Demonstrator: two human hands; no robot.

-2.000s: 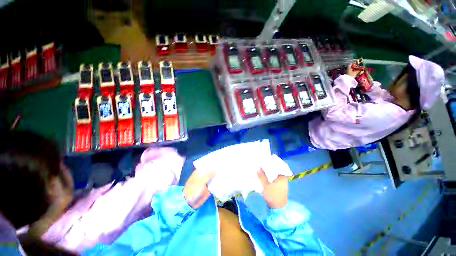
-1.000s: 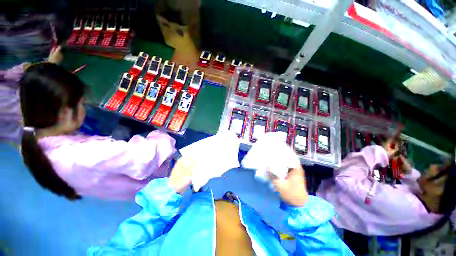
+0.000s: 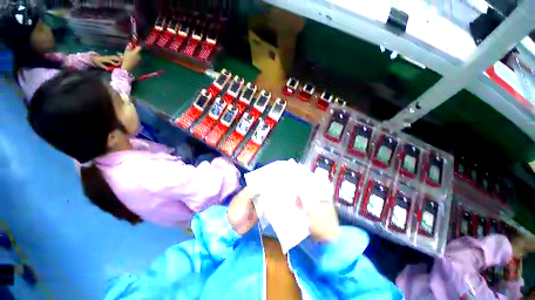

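A white cloth or paper (image 3: 285, 196) is held in front of my body at the lower middle. My left hand (image 3: 242, 212) grips its left side. My right hand (image 3: 320, 218) grips its right side, blurred and overexposed, so the fingers are hard to make out. The sheet hangs down to a point between my hands. It overlaps the near corner of a stacked clear tray of closed red phones (image 3: 375, 199) on the green bench.
A clear tray with two rows of open red flip phones (image 3: 226, 132) lies left of the closed-phone tray. More phones lie farther along the bench (image 3: 167, 88). People in pink smocks are at left and lower right. A white shelf post (image 3: 437, 99) rises behind the trays.
The view has turned, so trays and people sit differently. A second ago the cloth showed as two parts spread between my hands; now my hands are closer together and it hangs lower.
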